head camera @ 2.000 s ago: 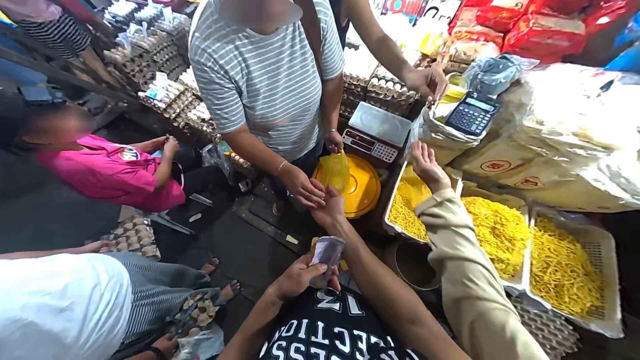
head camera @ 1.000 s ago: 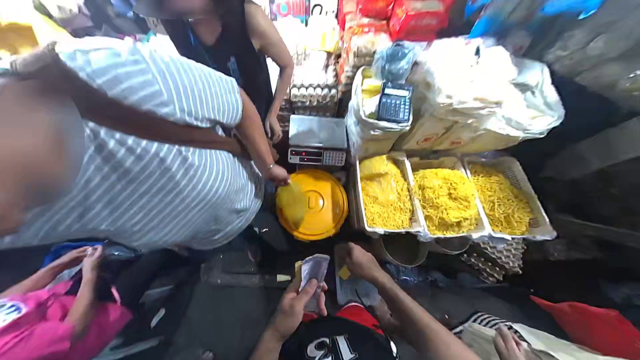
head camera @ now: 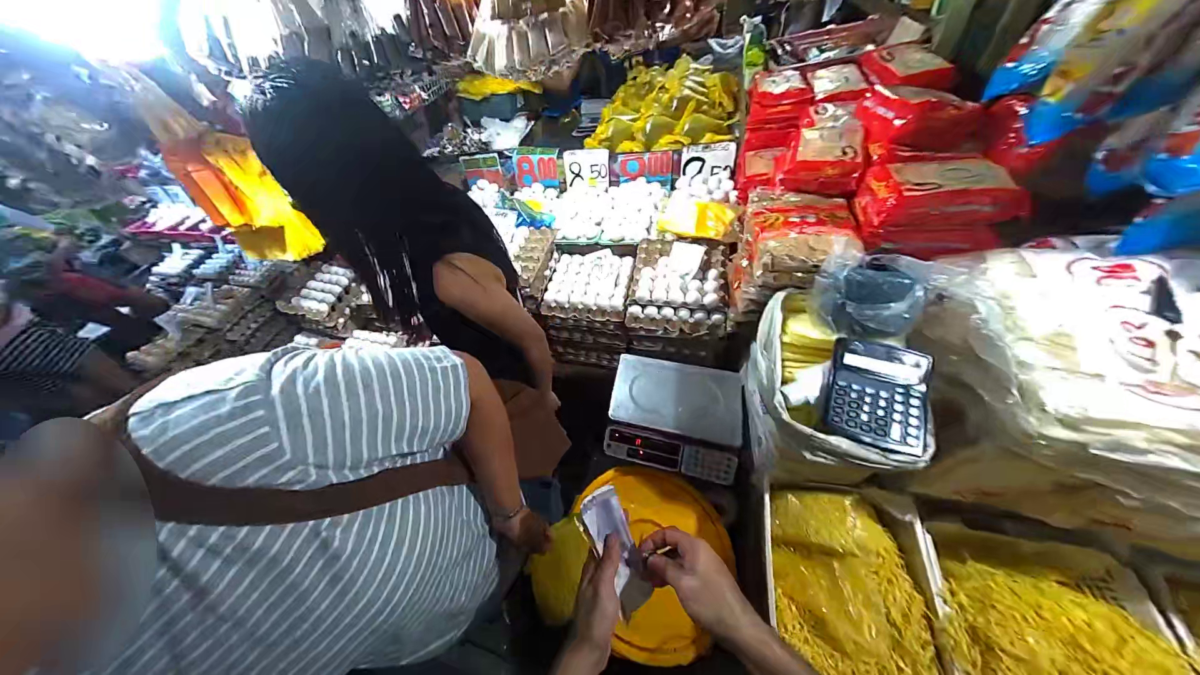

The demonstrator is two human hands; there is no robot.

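Observation:
Low in the middle of the head view, my left hand (head camera: 596, 592) holds folded banknotes (head camera: 607, 525) upright. My right hand (head camera: 689, 574) is just to their right, thumb and fingers pinched together at the edge of the notes; whether it grips a note is hard to tell. Both hands are above a round yellow lid (head camera: 698, 525). A person in a striped shirt (head camera: 319, 506) stands close at the left, one hand by a yellow plastic bag (head camera: 561, 572) beside the lid.
A digital scale (head camera: 677, 403) stands beyond the lid. At right are crates of yellow noodles (head camera: 844, 572) and a calculator (head camera: 878, 394) on a sack. Egg trays (head camera: 586, 286) and red packs (head camera: 923, 202) lie behind. A person in a black top (head camera: 469, 272) leans over at left.
The view has swung a lot. My right hand, apart from the banknotes one second ago, is now at them. The yellow bag, at my right hand two seconds ago, is by the striped-shirt person's hand.

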